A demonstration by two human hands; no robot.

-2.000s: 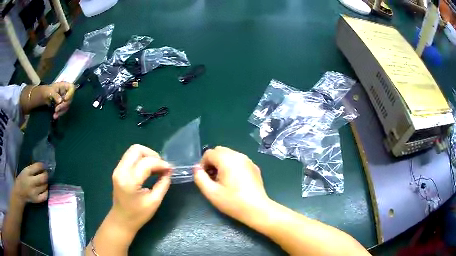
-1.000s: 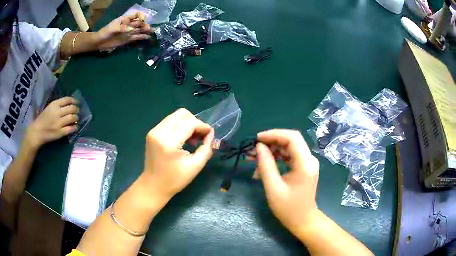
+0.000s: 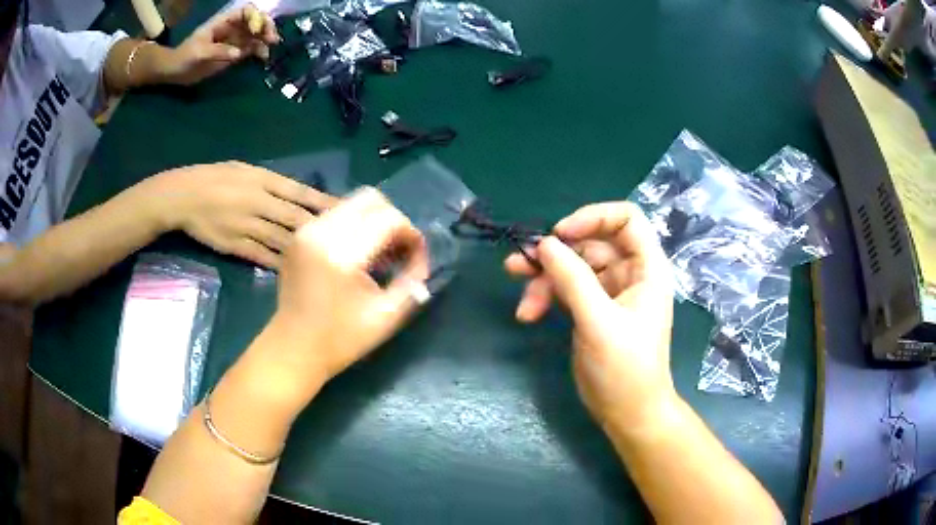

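My right hand (image 3: 616,308) pinches a folded black USB cable (image 3: 503,228) between thumb and fingers, at the centre. The cable's left end lies over or at the mouth of a clear zip bag (image 3: 426,195); I cannot tell if it is inside. My left hand (image 3: 354,277) is blurred, with thumb and finger pinched at the bag's lower left edge. The bag is partly hidden behind my left hand.
Packed bags (image 3: 718,236) lie heaped at right, beside a beige metal instrument (image 3: 872,205). Loose cables (image 3: 416,135) and crumpled bags lie at upper left. A stack of new bags (image 3: 164,338) is at lower left. Another person's hand (image 3: 241,215) reaches close to my left hand.
The black cable is now in my right hand and has come over to the bag. The other person's lower hand has moved right, flat on the table beside my left hand.
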